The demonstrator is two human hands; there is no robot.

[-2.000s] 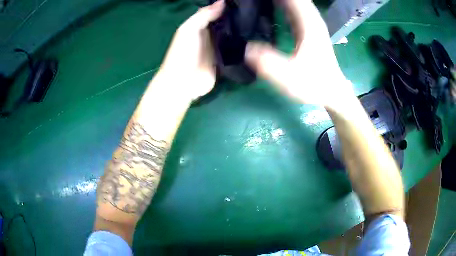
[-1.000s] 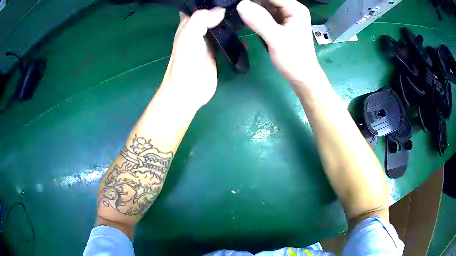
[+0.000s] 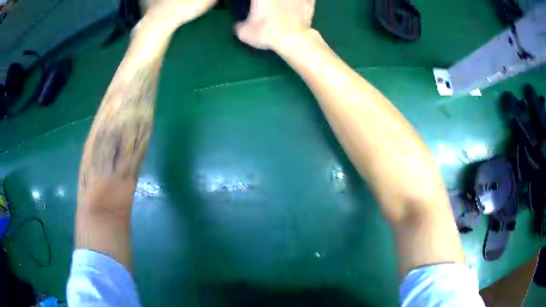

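Note:
My left hand (image 3: 176, 11) is at the top edge, blurred and partly cut off. My right hand (image 3: 278, 21) is to its right, also cut off at the top, with its thumb pointing left. A small part of a black object (image 3: 240, 7) shows at the top edge beside my right hand. Whether either hand grips it is hidden. Another black strap assembly (image 3: 127, 18) lies just left of my left hand, partly cut off.
A black unit (image 3: 399, 19) lies at the top right, near the pale metal post (image 3: 500, 54). A black parts pile (image 3: 530, 144) and grey-faced plate (image 3: 496, 184) are at right. Black parts (image 3: 54, 81) lie far left. A brown box (image 3: 515, 285) is low at right.
Both hands have moved left and up towards the far edge and spread apart, and the black unit they held is mostly out of view. The view has shifted, so the post and pile sit lower and further right.

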